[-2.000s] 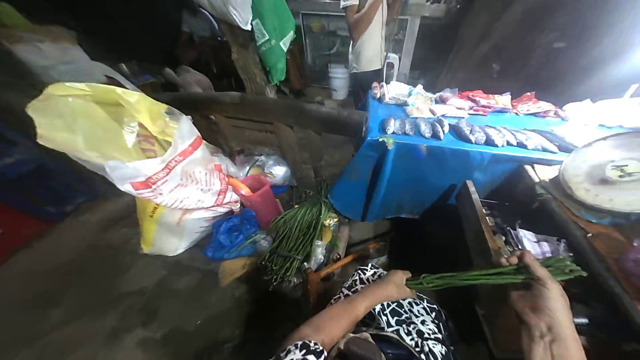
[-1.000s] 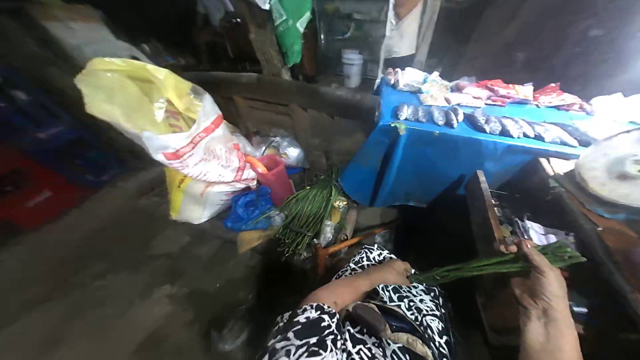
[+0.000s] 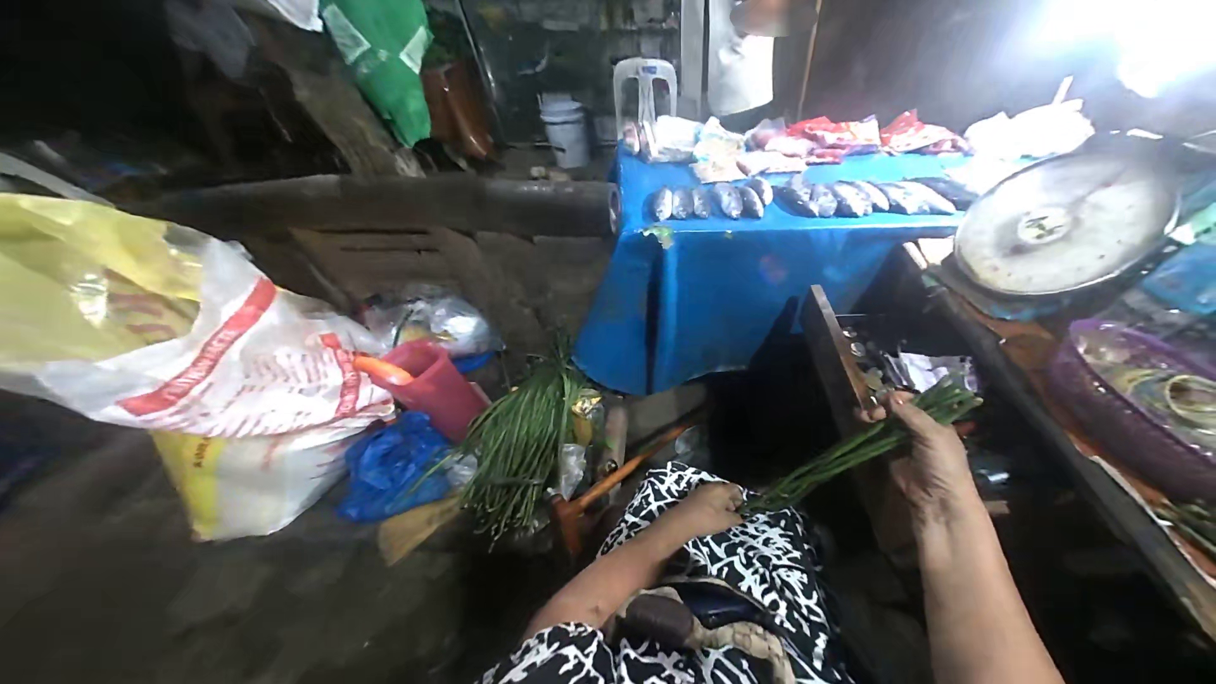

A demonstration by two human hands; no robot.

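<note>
A bundle of long green beans (image 3: 836,456) stretches between my two hands above my lap. My right hand (image 3: 926,446) grips its upper right end beside an open wooden drawer (image 3: 831,342). At the lower left end, my left hand (image 3: 712,508) is closed around the tips, resting against black-and-white patterned clothing (image 3: 760,560). A larger heap of the same green beans (image 3: 522,446) lies to the left of my lap, near a blue plastic bag (image 3: 397,467) and a red plastic pitcher (image 3: 435,385) with an orange handle-like piece.
Fish (image 3: 727,199) and packets lie on a table with a blue cover (image 3: 665,285). A round metal scale pan (image 3: 1069,223) and a purple basket (image 3: 1111,408) stand at right. At left is a large white and yellow sack (image 3: 256,399). A white bucket (image 3: 565,133) stands behind.
Both hands keep hold of the bean bundle, which now slopes more steeply down toward my left hand. The view has shifted.
</note>
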